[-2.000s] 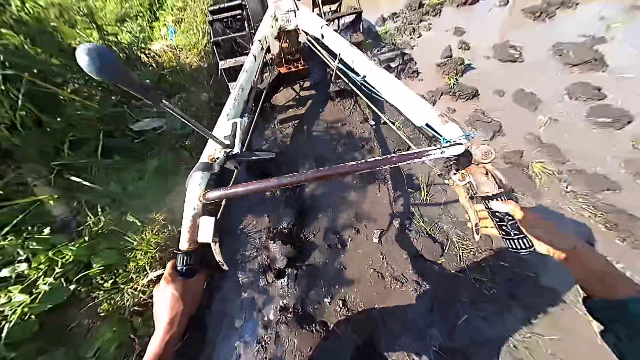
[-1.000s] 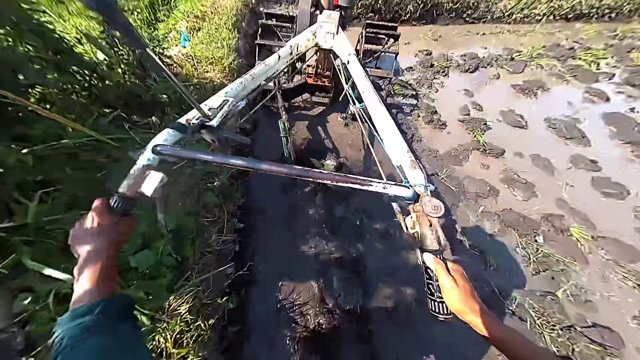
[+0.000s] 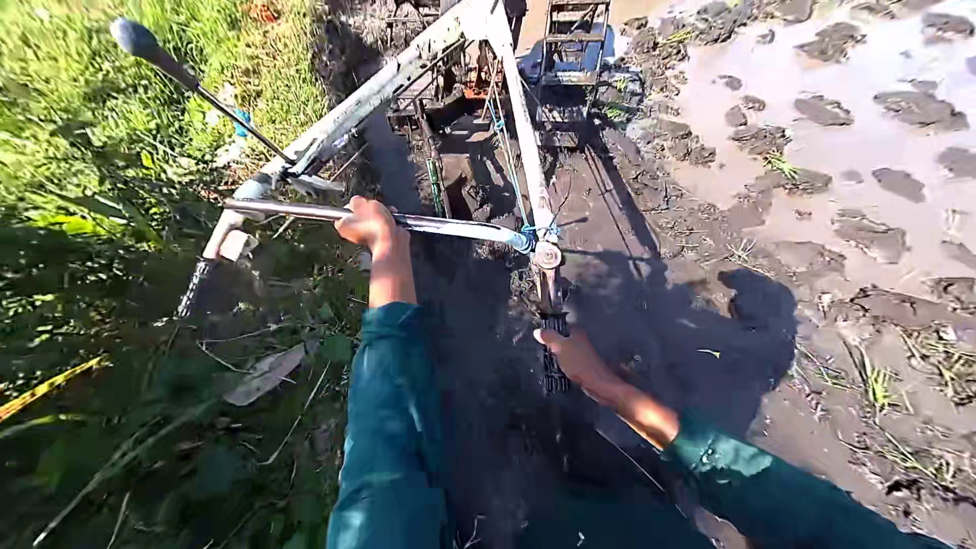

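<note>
My left hand [image 3: 369, 223] is closed around the metal crossbar [image 3: 457, 226] of a walking tractor's white handlebar frame [image 3: 412, 72]. On the black right handle grip [image 3: 556, 374] my right hand [image 3: 572, 352] is closed, its thumb along the near side. The left handle grip [image 3: 195, 288] is free of any hand. A lever with a dark knob [image 3: 137, 40] rises from the frame's left arm. Blue cord [image 3: 499, 122] runs down to the right arm's joint. Both forearms wear teal sleeves.
A metal cage wheel [image 3: 573, 57] stands ahead at the frame's far end. Grass and weeds [image 3: 91, 137] line the bank on the left. Wet mud lies under the frame, with water and mud clods [image 3: 825, 110] to the right. A yellow strip [image 3: 49, 387] lies at lower left.
My left hand has left the left handle grip and taken hold of the crossbar. My right hand stays on its grip. The view has shifted.
</note>
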